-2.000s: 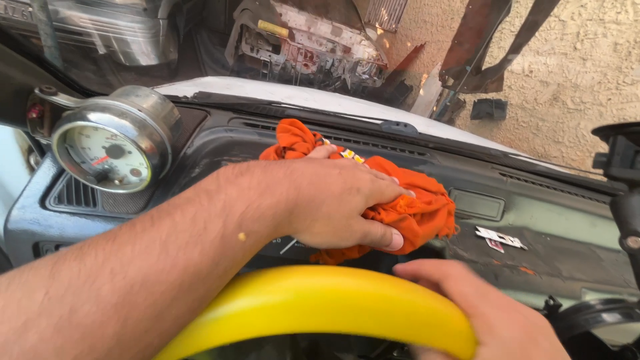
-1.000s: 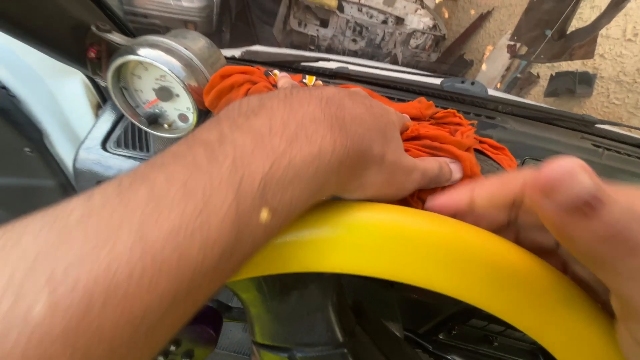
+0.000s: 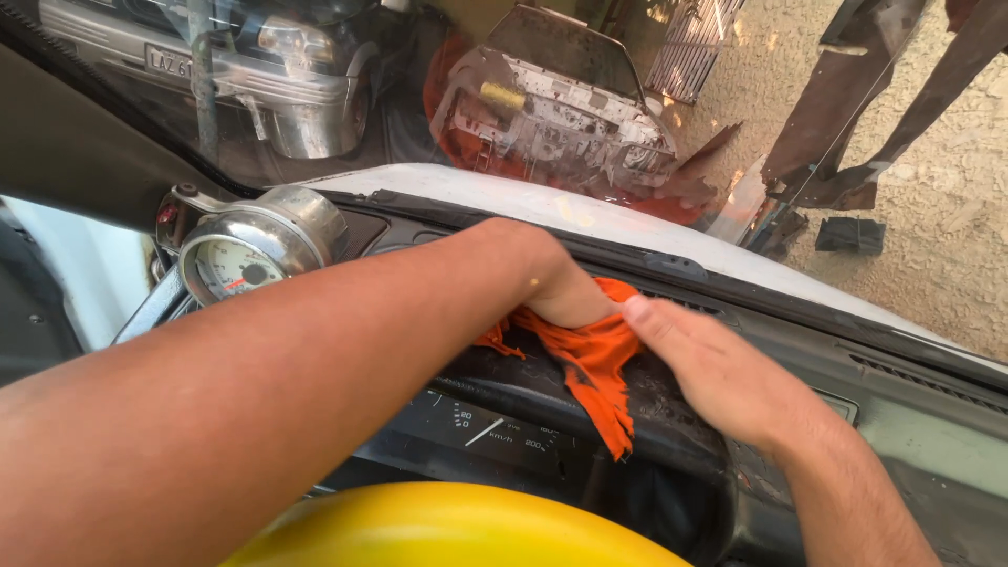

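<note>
An orange cloth (image 3: 598,354) is bunched on top of the black instrument hood of a car dashboard (image 3: 669,417), and one frayed end hangs down over the hood's edge. My left hand (image 3: 571,291) is on the cloth, its fingers buried in the folds. Beside it, my right hand (image 3: 693,354) touches the cloth with its thumb; its other fingers are mostly out of sight, so its hold is unclear. Below the hood shows the speedometer (image 3: 500,433). A yellow steering wheel (image 3: 465,528) is nearest to me, under both forearms.
A round chrome-cased gauge (image 3: 236,264) stands left of the hood, close to my left forearm. The windshield's lower edge and a dashboard vent (image 3: 929,382) run along the far side. Outside are a silver car (image 3: 307,87) and a stripped car body (image 3: 551,110).
My right hand has moved from by the steering wheel up to the cloth. The cloth is bunched more tightly, with an end now hanging over the hood. The view has shifted.
</note>
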